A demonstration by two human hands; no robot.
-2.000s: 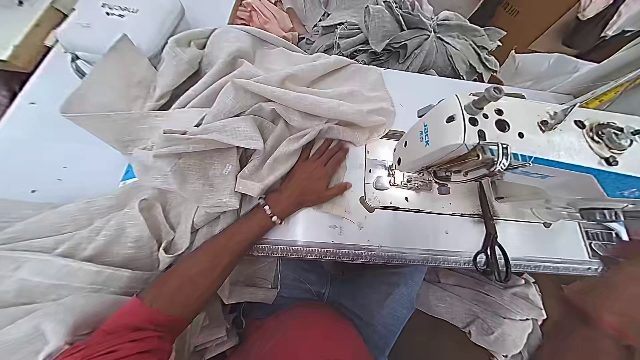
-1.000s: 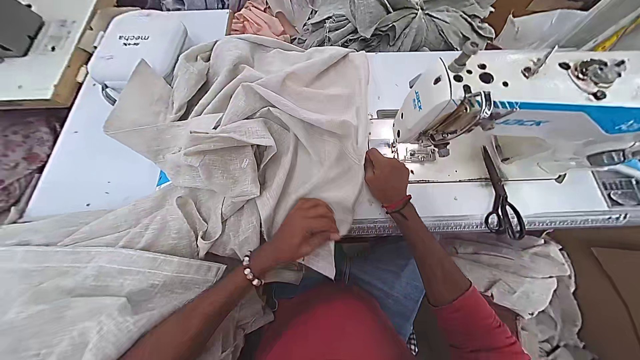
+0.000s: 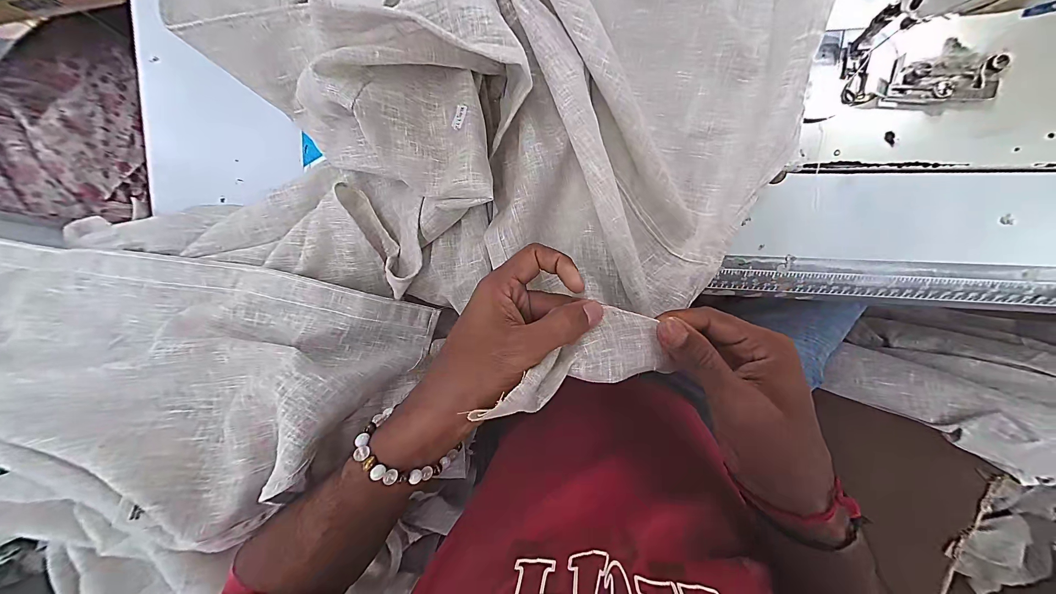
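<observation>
A light grey woven fabric (image 3: 652,165) lies in loose folds over the sewing table and hangs past its front edge. My left hand (image 3: 528,322), with a beaded bracelet at the wrist, pinches the fabric's edge between thumb and fingers. Close by on the right, my right hand (image 3: 726,355) pinches the same edge, with a short span of cloth between the two. A frayed corner hangs below my left hand. The needle and presser-foot area of a sewing machine (image 3: 940,82) shows at the upper right, apart from both hands.
A measuring scale (image 3: 874,280) runs along the front edge of the white table (image 3: 214,124). More grey cloth (image 3: 148,363) spreads at the left, and another heap (image 3: 932,379) lies low on the right. Patterned fabric (image 3: 70,124) sits at the far left.
Both hands have come together over my lap, lifting the fabric's edge off the table. Two seconds ago my left hand lay flat on the cloth near the machine. The view has tilted down and closer.
</observation>
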